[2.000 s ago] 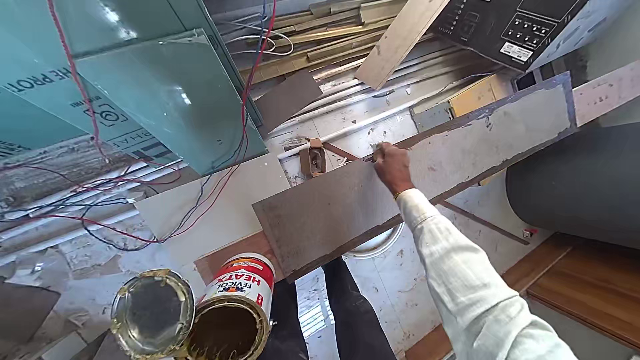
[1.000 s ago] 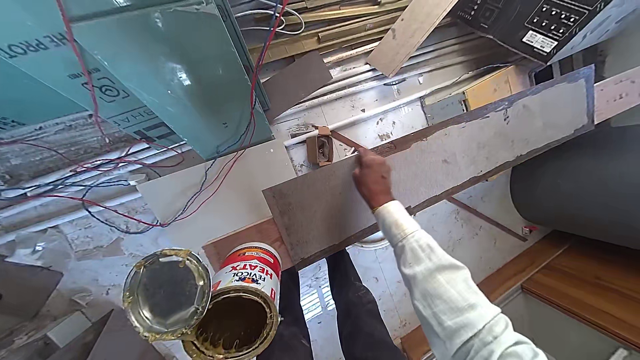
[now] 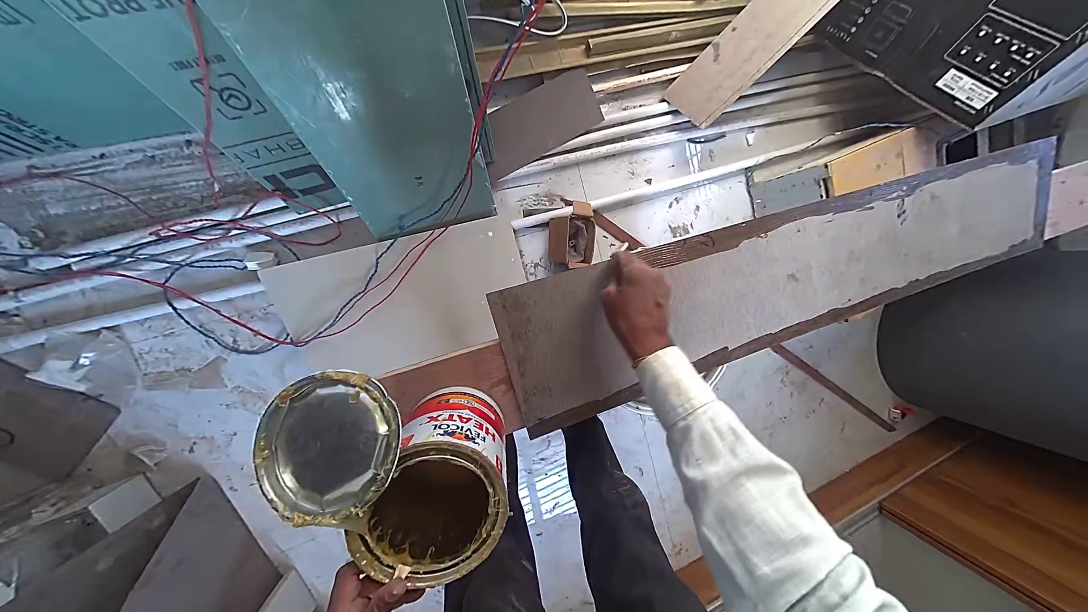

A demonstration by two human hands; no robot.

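Note:
A long laminate panel lies slantwise across the view, with darker bands along its edges. My right hand is closed over its upper edge, left of the middle; a small pale tip of something shows above the fingers, mostly hidden. At the lower left, my left hand grips the rim of an open Fevicol Heatx adhesive tin, which tilts toward me. Brown adhesive is inside. The tin's round metal lid, smeared with adhesive along its rim, leans out beside the opening.
Under the panel's left end is a reddish wooden board. Red and blue wires trail over a pale sheet beside glossy green sheets. A small open cardboard box lies beyond the panel; a dark grey roll is at right.
My right hand has moved left along the panel since the oldest frame. My left hand has come into view at the tin's rim.

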